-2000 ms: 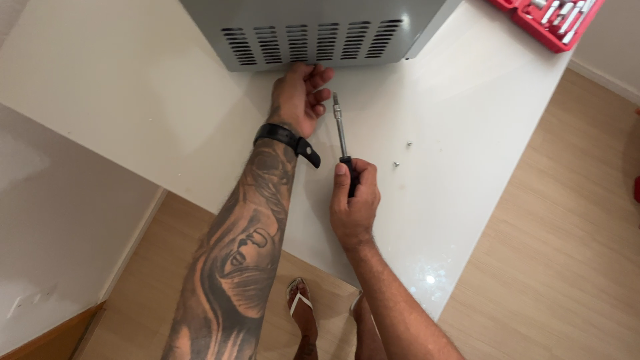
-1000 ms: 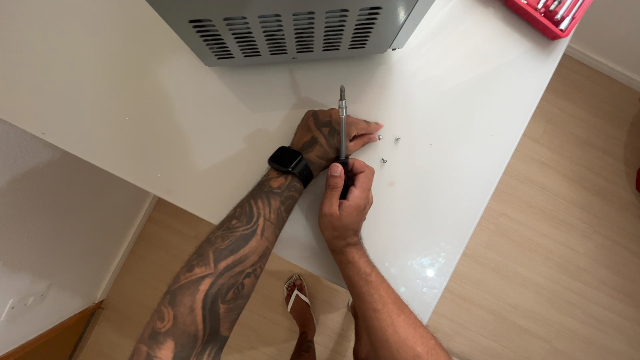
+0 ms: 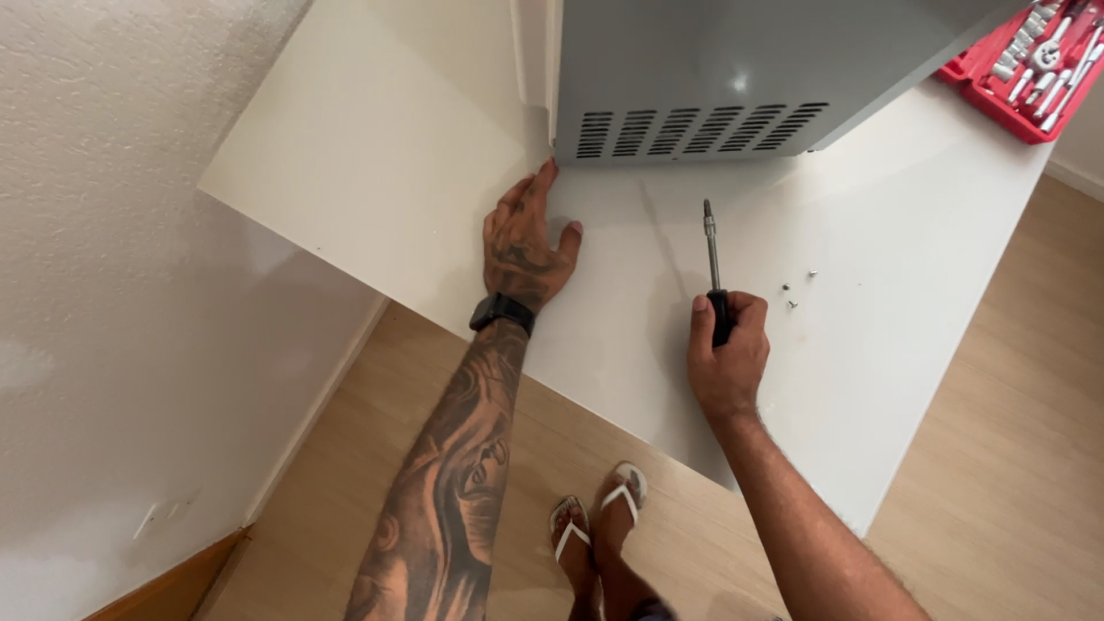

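Note:
A grey metal appliance casing (image 3: 742, 69) with rows of vent slots stands on the white tabletop (image 3: 604, 345). At its lower left corner my left hand (image 3: 526, 246) lies palm down, fingers spread, a fingertip at the casing's edge; nothing shows in it. My right hand (image 3: 729, 349) grips the black handle of a screwdriver (image 3: 712, 259), whose shaft points away from me toward the vents without touching the casing. Three small screws (image 3: 793, 304) lie on the tabletop to the right of the screwdriver.
An open red tool case (image 3: 1005, 116) with sockets, a ratchet and bits sits at the table's far right corner. On the left is a textured wall (image 3: 129, 216). Below the table edge, two feet in white flip-flops stand on the wood-look floor (image 3: 975, 414).
My left hand has left the spot beside the screws and reached the casing's lower left corner. A third screw now lies with the two seen two seconds ago. The view has shifted left.

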